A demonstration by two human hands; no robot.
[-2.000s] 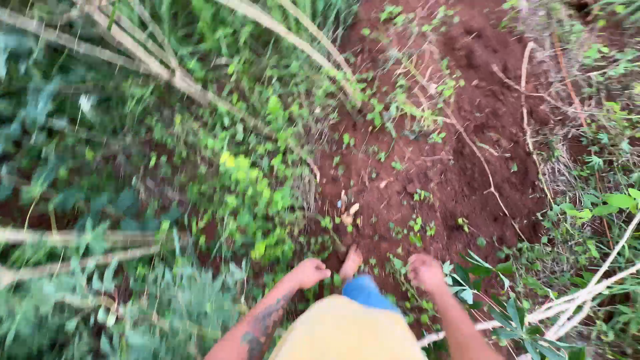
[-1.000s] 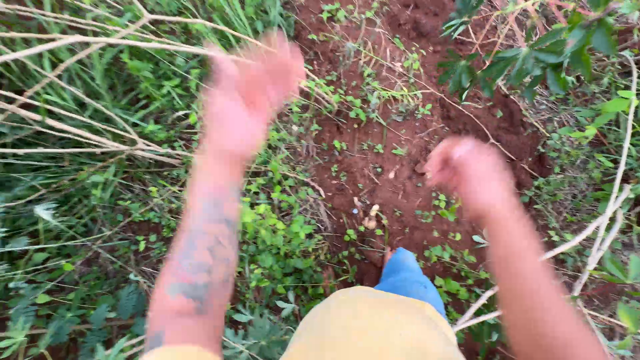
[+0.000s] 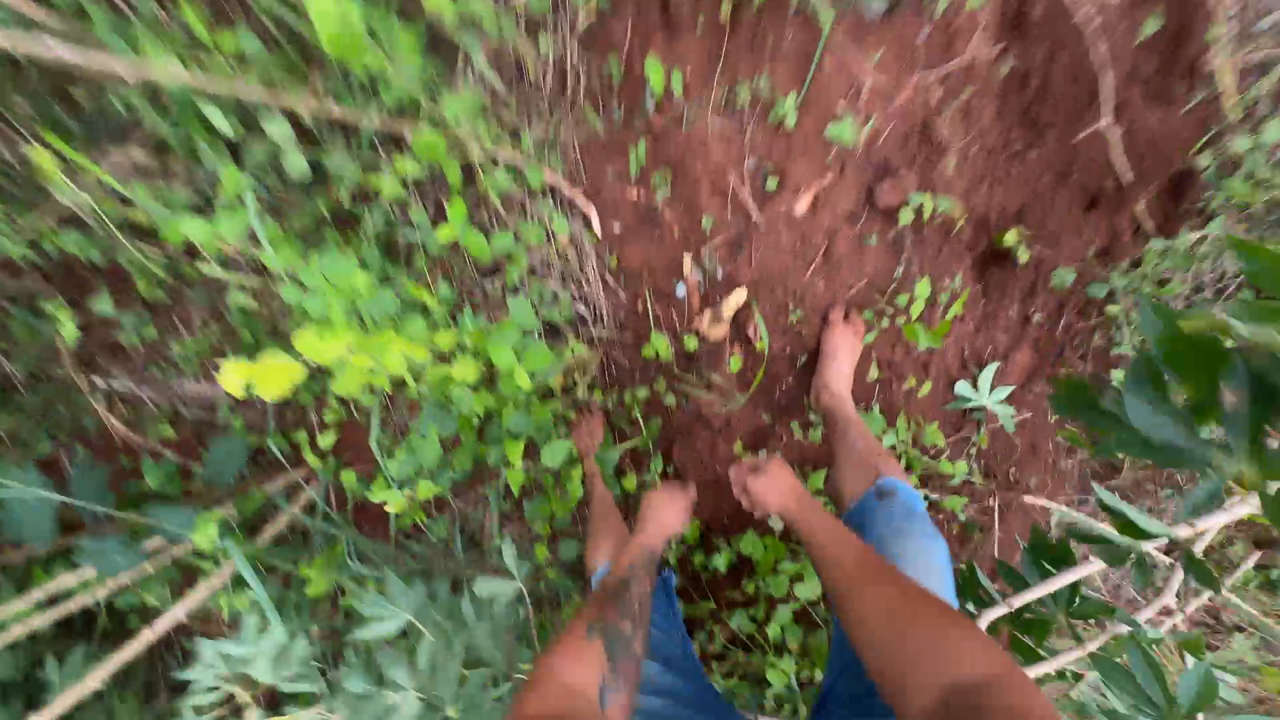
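Low in front of my body, near the middle of the view, my left hand (image 3: 665,512) is loosely curled, blurred, with nothing plainly in it. Just to its right and a little higher, my right hand (image 3: 765,485) is closed, and no object shows in its fingers. A small gap separates the two hands. Beyond them a pale yellowish piece, perhaps root or wood (image 3: 720,313), lies on the red soil (image 3: 690,160). My bare right foot (image 3: 838,360) rests on the soil, and my left foot (image 3: 588,432) is partly among green weeds (image 3: 490,370).
Cut-looking pale stems (image 3: 170,620) slant in at the lower left, and a long branch (image 3: 250,95) crosses the upper left. Pale branches (image 3: 1100,565) with dark green leaves (image 3: 1180,400) stand at the right. A dry stick (image 3: 1105,90) lies on the soil at the upper right.
Both hands, raised and apart a second ago, are now low and close together in front of my body. Both feet now show. The view has shifted.
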